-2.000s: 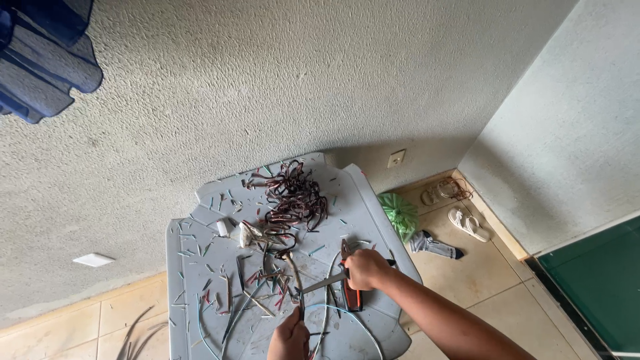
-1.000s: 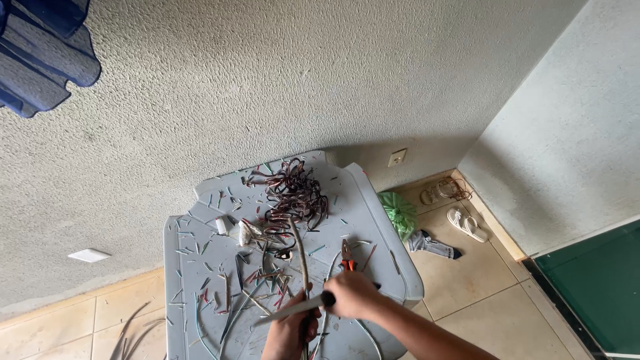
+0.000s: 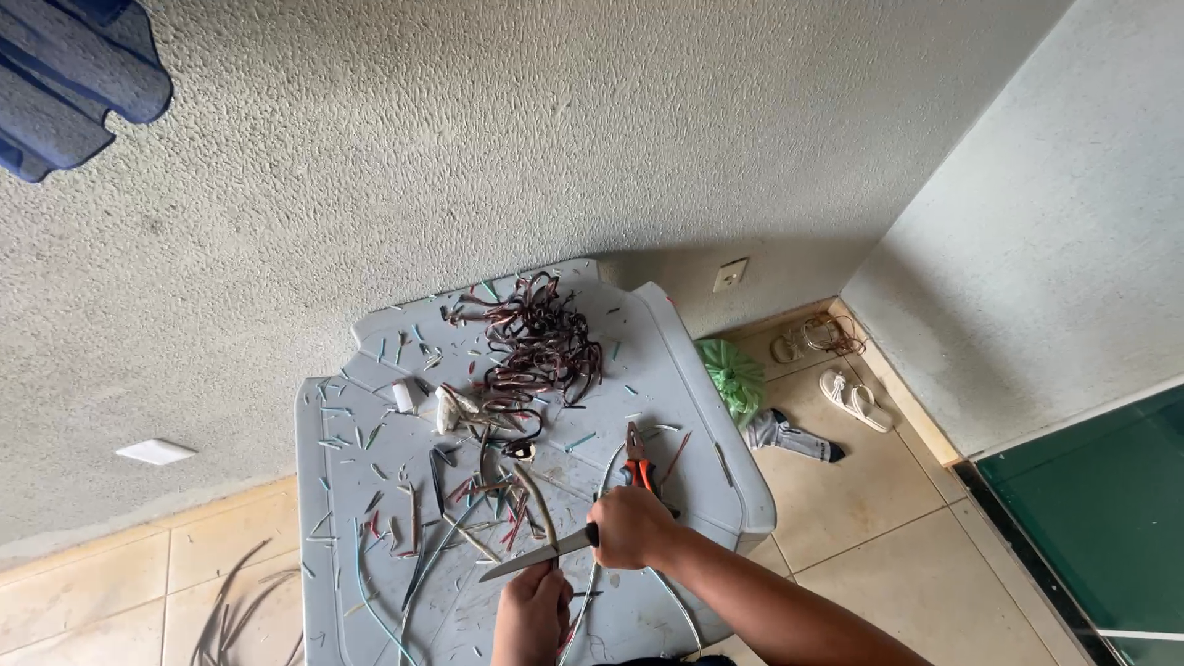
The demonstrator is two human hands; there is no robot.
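My right hand grips the dark handle of a knife, its blade pointing left and lying across a greenish-grey cable. Just below the blade, my left hand is closed on the lower part of that cable, whose free end rises toward the middle of the plastic table. Beyond my right hand lie pliers with red and black handles, jaws toward the wall. A tangled heap of dark and reddish wires covers the table's back part. Cut bits of insulation are scattered about.
White crumpled pieces lie left of the heap. Pale wires curve near my hands. On the tiled floor at right are a green plastic bag, a sock and sandals. More dark strands lie at lower left.
The knife has stayed in my right hand, its blade shifting against the cable. The cable's free end stood higher over the table one second ago and now sits lower.
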